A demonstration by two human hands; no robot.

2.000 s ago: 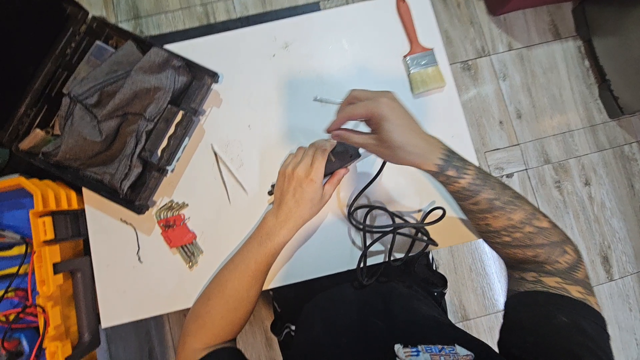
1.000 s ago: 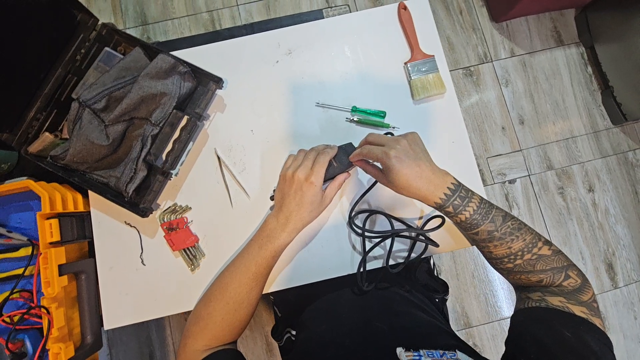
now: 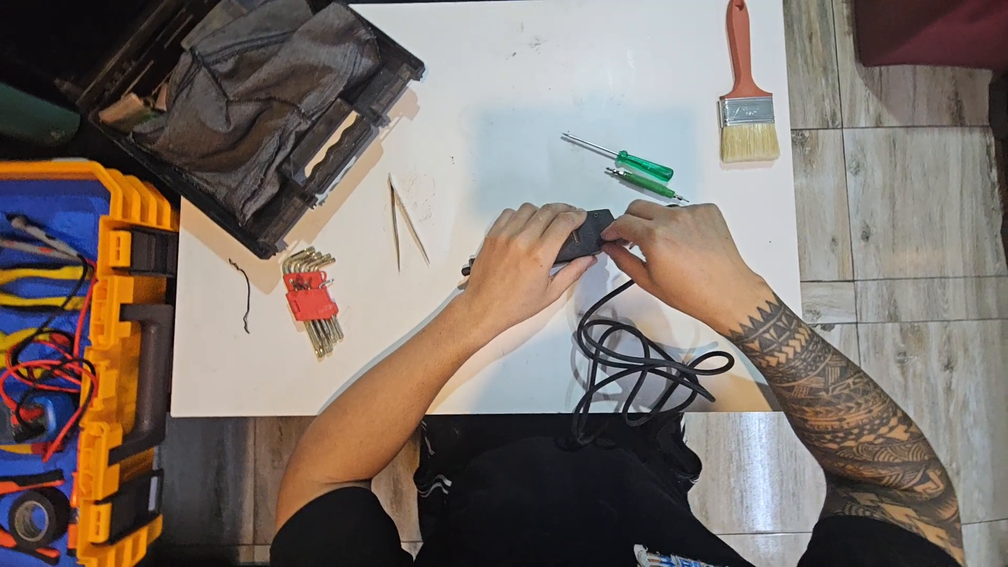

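My left hand [image 3: 524, 268] is closed around a dark, box-like device [image 3: 584, 236] above the white table. The fingertips of my right hand [image 3: 677, 256] pinch the device's right end, where a black cable [image 3: 630, 358] comes out below and lies in loose loops down to the table's front edge. Most of the device's body is hidden under my left fingers; a small dark part sticks out to the left of that hand. Just beyond my right hand lie a green-handled screwdriver [image 3: 644, 164] and a thin green double-ended tool [image 3: 646, 184], side by side.
Tweezers [image 3: 396, 228] and a hex key set in a red holder [image 3: 311, 298] lie left. A paintbrush [image 3: 747, 110] rests at the table's right edge. An open black case [image 3: 346, 150] holding dark cloth stands back left, near a yellow-and-blue toolbox [image 3: 130, 315] with wires and tape.
Two seconds ago my right hand was raised over the device with a thin metal shaft beside it. By one second ago it had come down to the device's right end, uncovering the green tools.
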